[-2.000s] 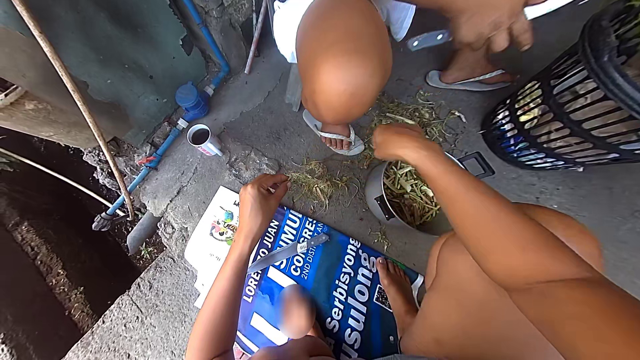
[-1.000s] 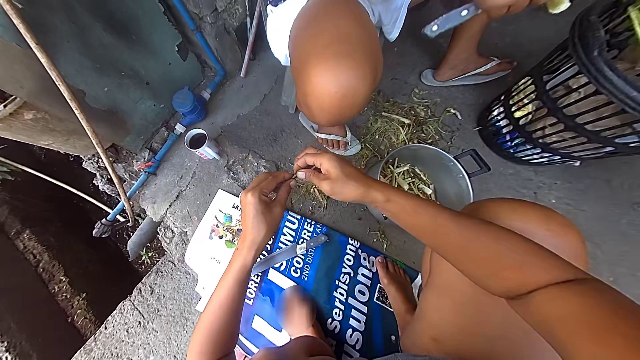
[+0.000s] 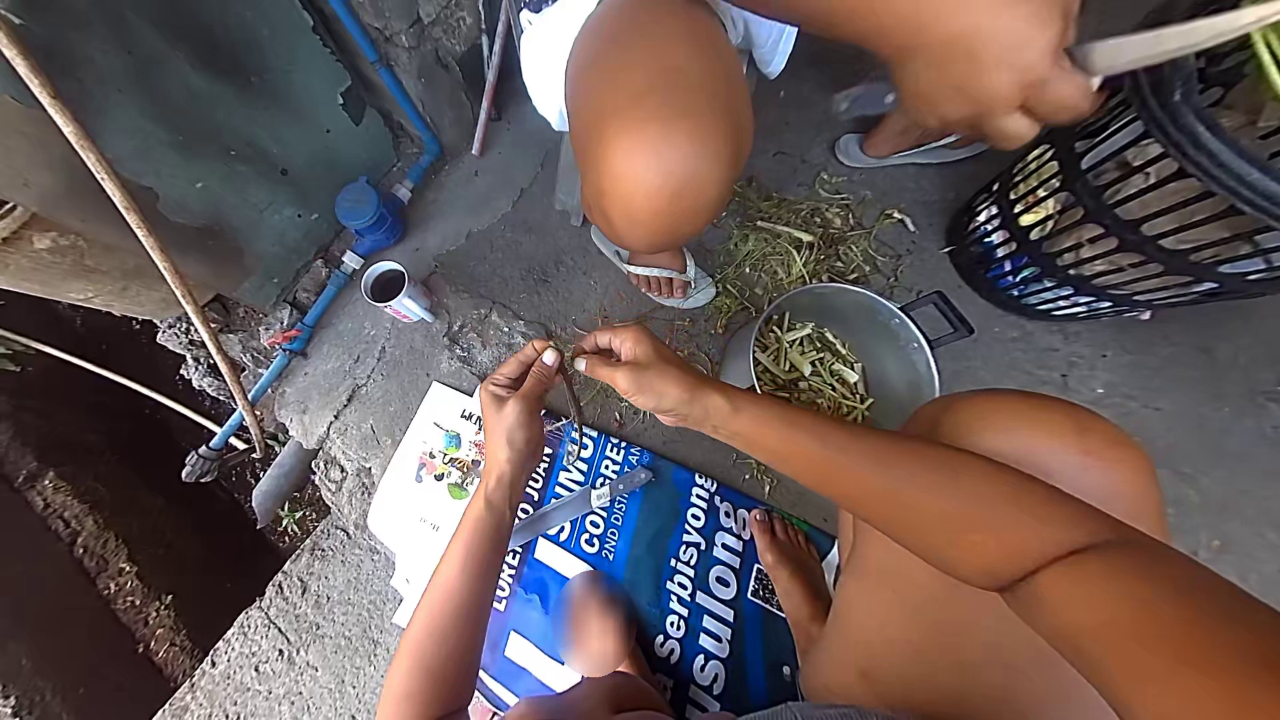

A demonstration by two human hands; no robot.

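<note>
My left hand [image 3: 518, 405] pinches a thin, dark plant stalk [image 3: 571, 395] that hangs down between the hands. The fingertips of my right hand [image 3: 645, 372] are pinched together beside its upper end; whether they grip a piece of it is too small to tell. Below my hands a knife [image 3: 580, 508] lies on a blue printed tarpaulin [image 3: 690, 590], its blade partly behind my left forearm. Right of my right hand stands a metal pot [image 3: 900, 345] with cut green stalks [image 3: 812, 368] in it, partly hidden by my forearm.
Plant scraps [image 3: 800, 240] are heaped behind the pot. Another person [image 3: 660, 120] sits opposite, a knife [image 3: 1170, 42] in one hand. A black plastic basket [image 3: 1090, 230] stands at the right. A mug of dark liquid [image 3: 393, 290] and a blue pipe [image 3: 325, 300] are at the left, beside a ditch.
My right hand has moved from the pot, where it was two seconds ago, to beside my left hand. The other person's hand with the knife has shifted.
</note>
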